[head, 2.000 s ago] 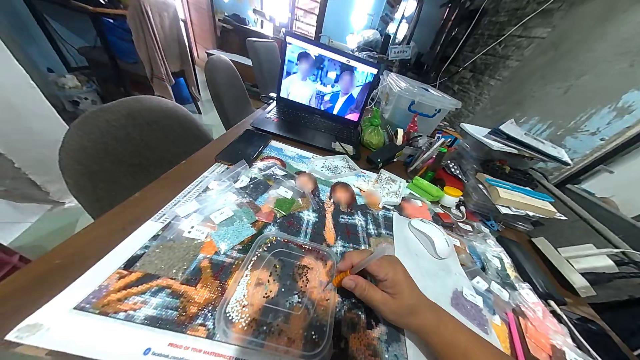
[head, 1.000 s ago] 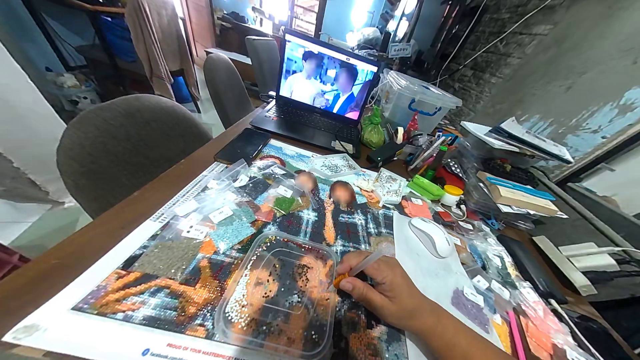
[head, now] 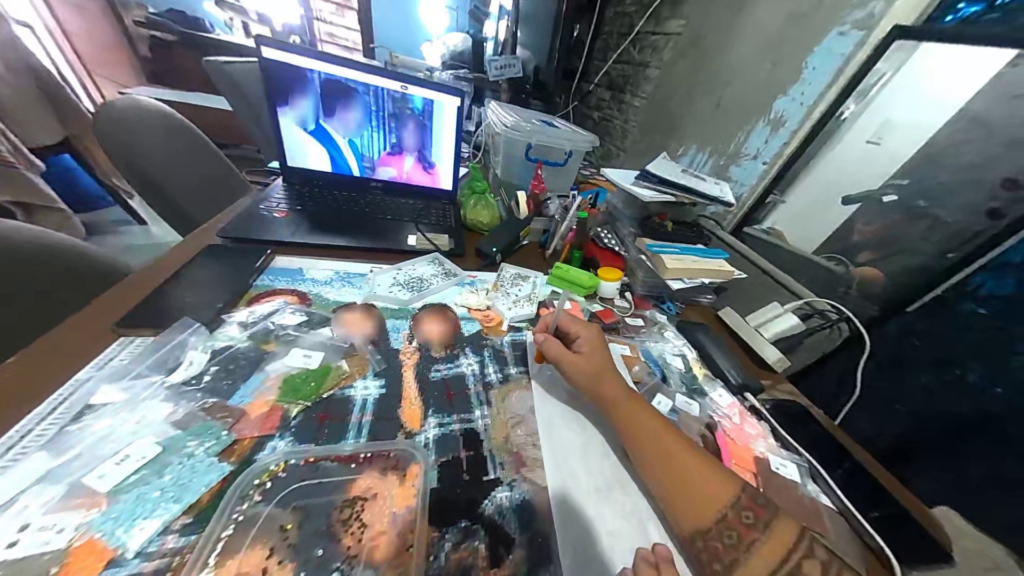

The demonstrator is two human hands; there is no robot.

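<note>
My right hand (head: 578, 352) grips a pen-like applicator (head: 554, 324) with an orange lower end, held over the top of a white sheet (head: 588, 472). Only the fingertips of my left hand (head: 652, 562) show, at the bottom edge by the sheet; whether they hold anything is hidden. Beneath lies a diamond painting canvas (head: 448, 416) showing several people in plaid. A clear plastic container (head: 320, 512) with scattered beads rests on its near part. Two white bead trays, a larger one (head: 416, 278) and a smaller one (head: 518, 293), sit at the canvas's far edge.
Bags of coloured beads (head: 160, 480) cover the left side, more bags (head: 720, 416) the right. Behind stand an open laptop (head: 360, 144) and a lidded plastic box (head: 536, 148). A dark tablet or phone (head: 196, 288) lies left, a green object (head: 573, 278) and small jar (head: 610, 282) right.
My right hand has moved from beside the clear container to the far part of the white sheet, with the applicator still in it. Left fingertips now show. The view has shifted markedly.
</note>
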